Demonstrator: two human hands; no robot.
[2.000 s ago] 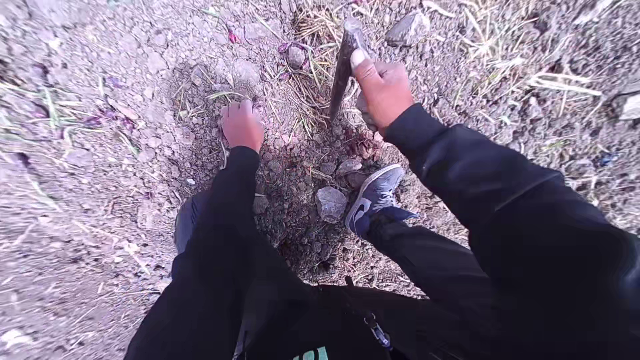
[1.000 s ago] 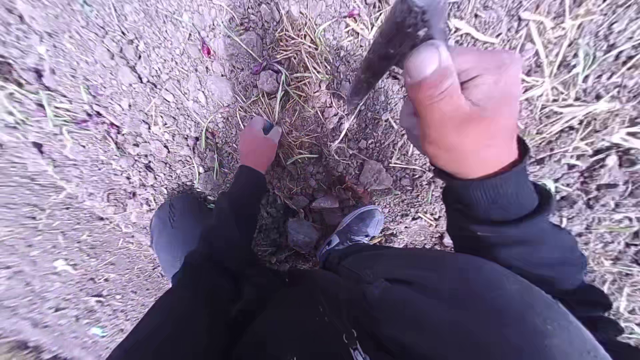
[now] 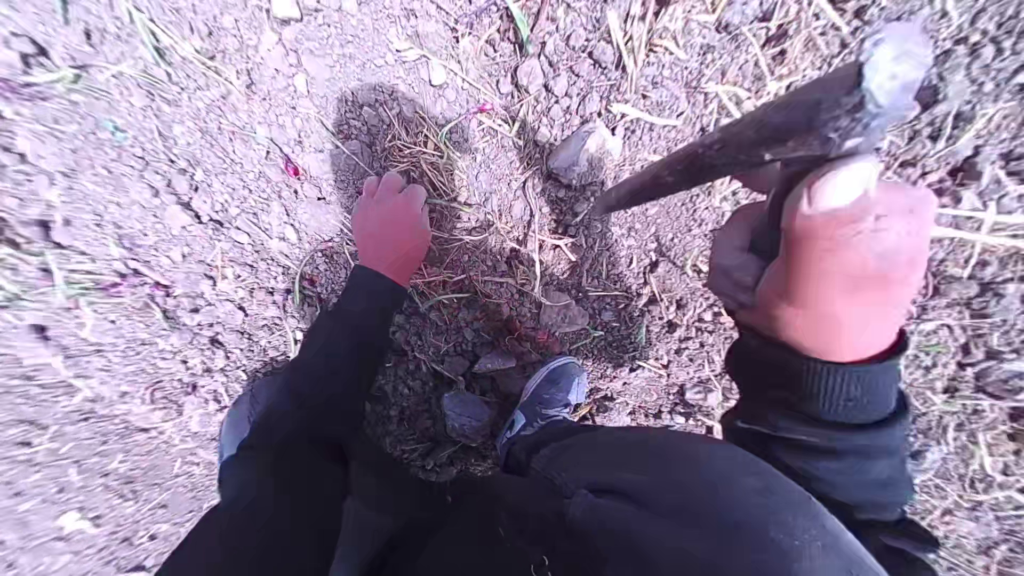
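My right hand [image 3: 832, 256], at the right and close to the camera, is closed around the handle of a pick-like hand tool with a dark metal head [image 3: 744, 136]. The head tapers to a point at its left end, and its other end is blunt and pale. Down at the soil, my left hand [image 3: 392, 228] rests palm down beside a tuft of dry grass [image 3: 424, 160]. Its fingertips are partly hidden, so whether it grips any stems cannot be told.
A pale stone [image 3: 584, 152] lies below the tool's point. Darker stones [image 3: 468, 416] sit in dug soil by my right shoe [image 3: 548, 396]. My left shoe [image 3: 236, 428] is partly covered by the sleeve. Straw [image 3: 976, 228] is scattered at the right.
My right hand has risen toward the camera with the tool since the oldest frame. A small dark thing seen at my left hand one second ago no longer shows there.
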